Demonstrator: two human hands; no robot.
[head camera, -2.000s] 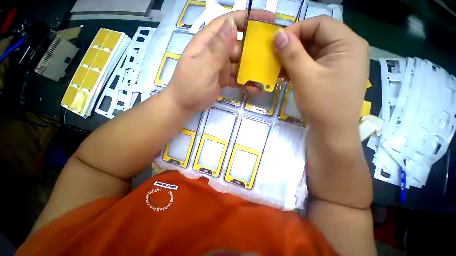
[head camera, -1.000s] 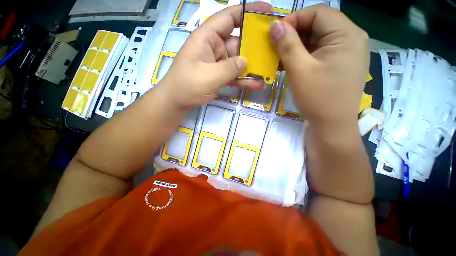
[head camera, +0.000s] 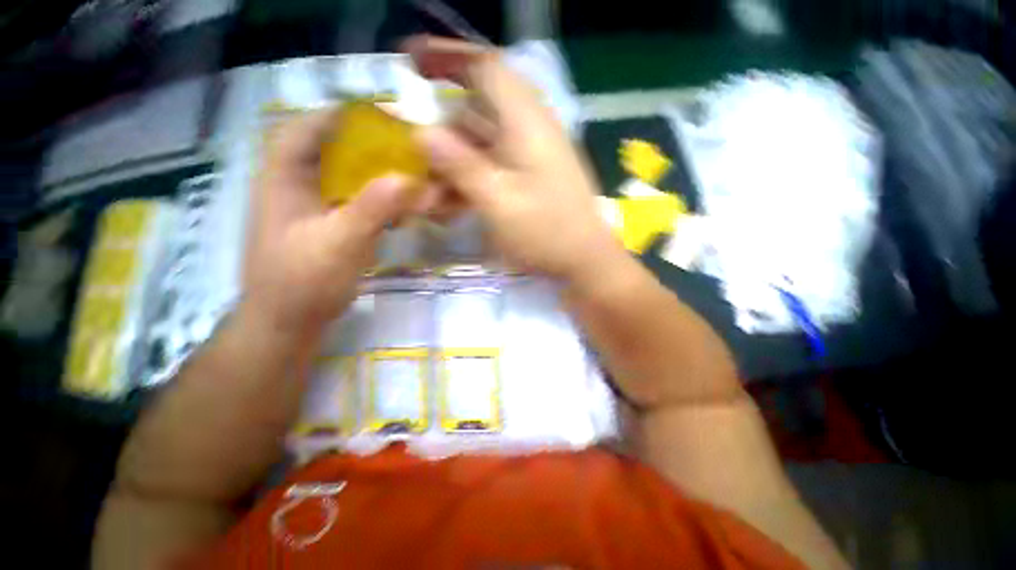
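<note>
The frame is blurred. A yellow adhesive sticker (head camera: 370, 154) is held up between my hands above the tray. My left hand (head camera: 318, 228) holds it at its left and lower edge, with the thumb on its front. My right hand (head camera: 518, 178) is at its right edge with bent fingers; whether it grips the sticker cannot be told. The dark frame behind the sticker cannot be made out. Below, the whitish blister tray (head camera: 546, 379) holds frames with yellow borders (head camera: 470, 390) in its lower pockets. My hands hide part of the tray's upper pockets.
Yellow scrap (head camera: 646, 217) lies right of the tray, beside a large white liner pile (head camera: 780, 189) with a blue pen (head camera: 802, 321). At left are a stack of yellow sticker sheets (head camera: 106, 295) and white cut-out strips (head camera: 184, 284). A greyish transparent stack (head camera: 947, 156) is at far right.
The view has swung, so the bench things appear further left and the white pile shows more fully. My hands and the sticker have moved left in the picture, and the sticker looks turned.
</note>
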